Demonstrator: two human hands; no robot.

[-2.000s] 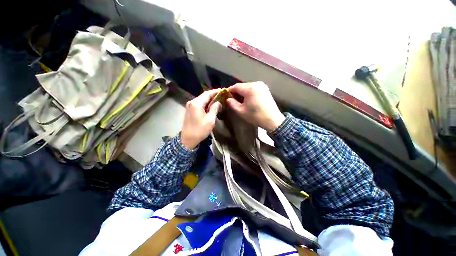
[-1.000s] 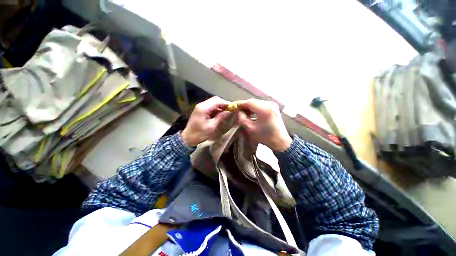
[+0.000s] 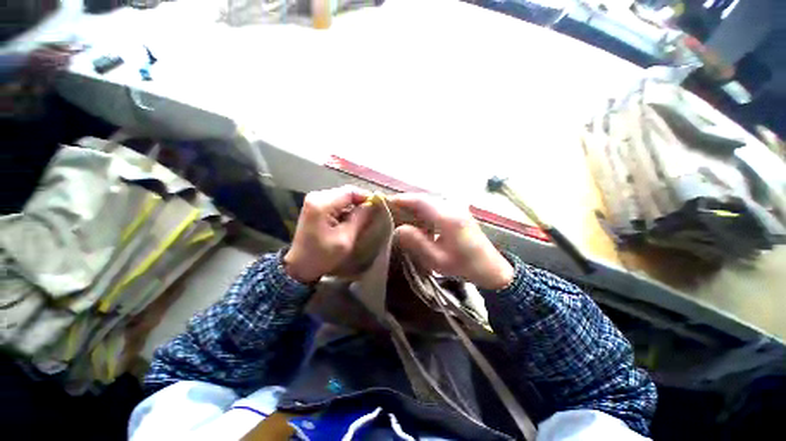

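The beige tote bag (image 3: pixel 372 280) is held up in front of my lap, its top corner raised and its darker inner side showing. A small yellow seam end (image 3: pixel 376 200) shows at that corner between my fingertips. My left hand (image 3: pixel 327 234) pinches the corner from the left. My right hand (image 3: pixel 448 237) grips it from the right, fingers curled over the edge. The long narrow handles (image 3: pixel 470 344) hang down towards my lap. The fingertips partly hide the seam end.
The white bench (image 3: pixel 388 95) runs across ahead, with red strips (image 3: pixel 371 175) along its edge. A hammer (image 3: pixel 539 220) lies at the edge, right. A stack of grey-beige bags (image 3: pixel 664 164) lies farther right. A stack of bags with yellow strips (image 3: pixel 112 258) is at left.
The view has tilted up, showing more bench. The yellow end was pinched between both hands' fingertips; now the corner stands upright and more of the bag's side shows between the hands.
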